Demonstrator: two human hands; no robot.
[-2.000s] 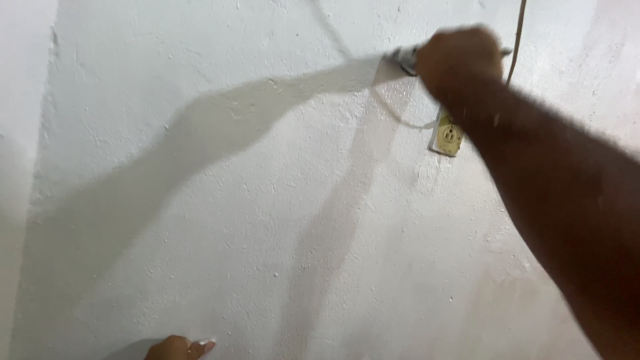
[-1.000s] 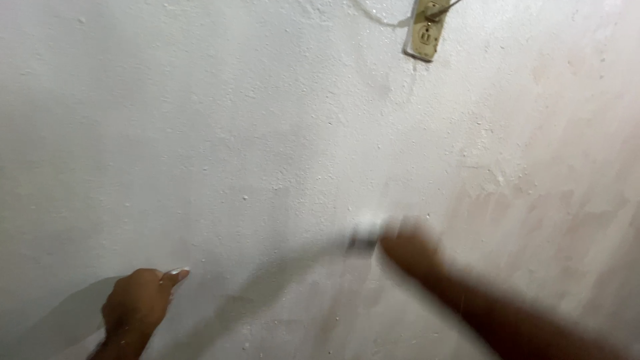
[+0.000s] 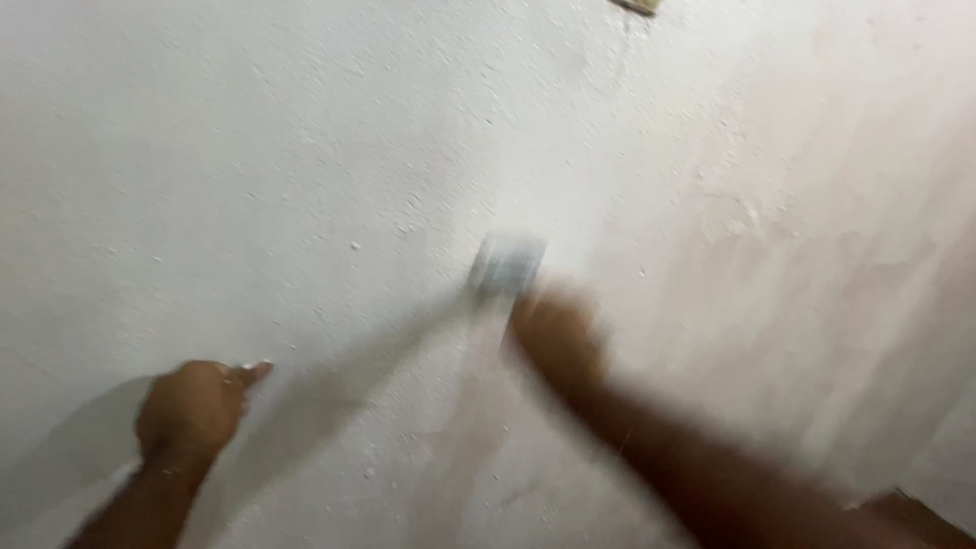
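Observation:
My right hand, blurred by motion, is closed around the handle of a paintbrush with a metal ferrule. The brush's pale bristle end points up and lies at or close to the white wall. To the lower left, my left hand is near the wall, its fingers curled and one digit pointing right, with white paint on its tip. Whether that hand grips anything is hidden.
A yellowed electrical outlet plate shows at the top edge. The wall is bumpy, with pinkish, thinly covered patches on the right. A brown object is at the lower right corner.
The brush in my right hand was up beside the outlet and is now well below it on the wall. My left hand has come further into view. The view has tilted down.

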